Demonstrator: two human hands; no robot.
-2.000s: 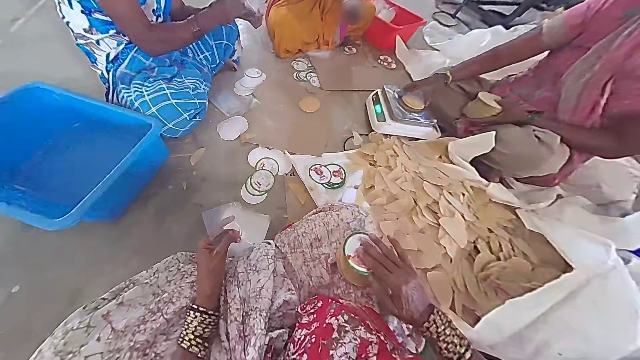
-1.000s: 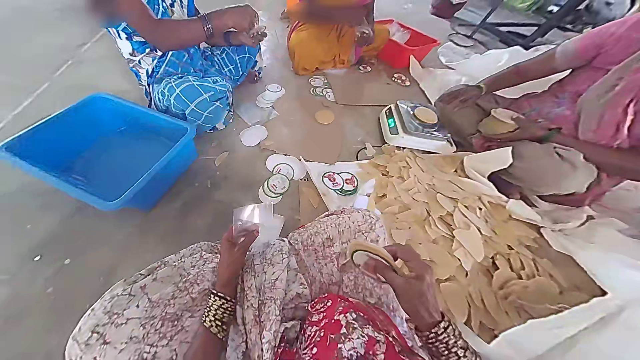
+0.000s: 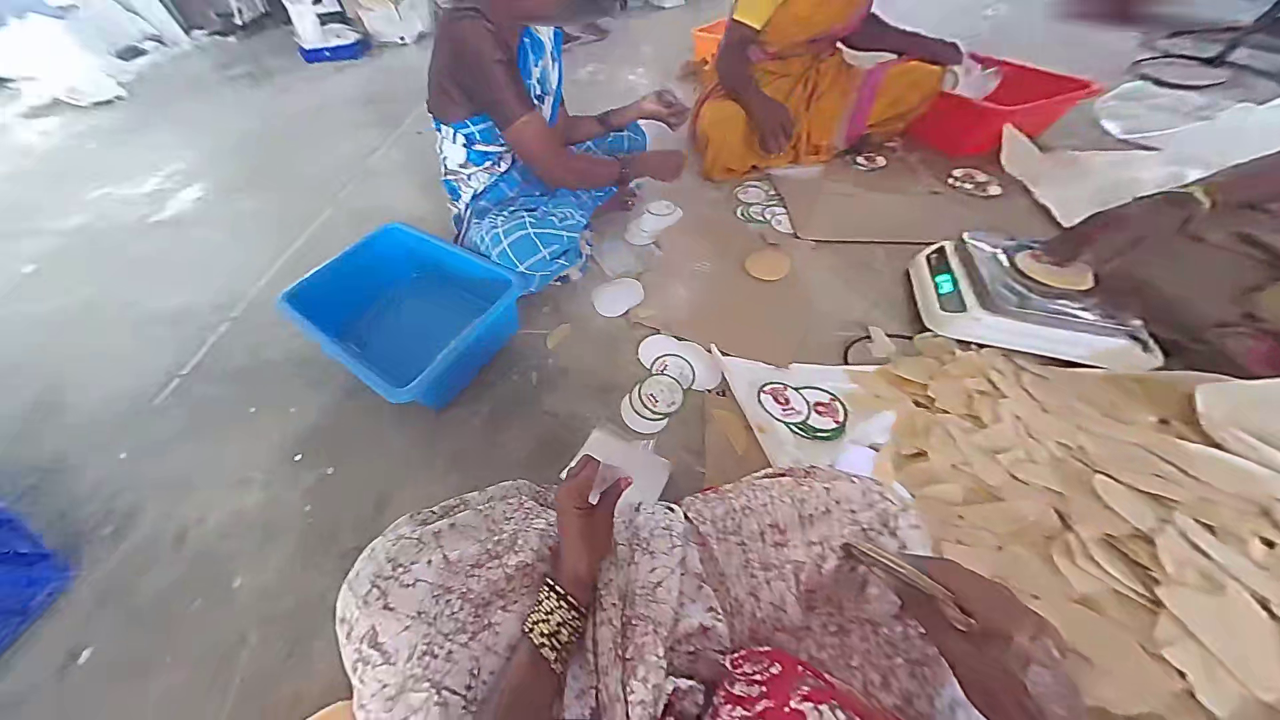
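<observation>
My left hand (image 3: 588, 520) pinches a clear plastic bag (image 3: 630, 468) above my lap. At the lower right my right hand (image 3: 965, 615) is closed around a stack of thin tan discs (image 3: 905, 572), held edge-on. Beyond the bag, round printed labels (image 3: 660, 395) and plain white discs (image 3: 617, 297) lie on the floor. More round labels with green rims (image 3: 805, 410) rest on a white sheet. A large heap of thin tan discs (image 3: 1090, 520) spreads out to the right of my lap.
A blue plastic tub (image 3: 400, 310) stands at left. A digital scale (image 3: 1030, 305) carries a tan disc under a co-worker's hand. Two other people sit ahead, one beside a red tub (image 3: 1030, 100). Flat cardboard (image 3: 890, 215) lies between them and the scale.
My right hand has moved away from the middle of my lap, towards the heap side, still with the stack of discs. The view has swung left. A co-worker's hand is now on the scale's disc.
</observation>
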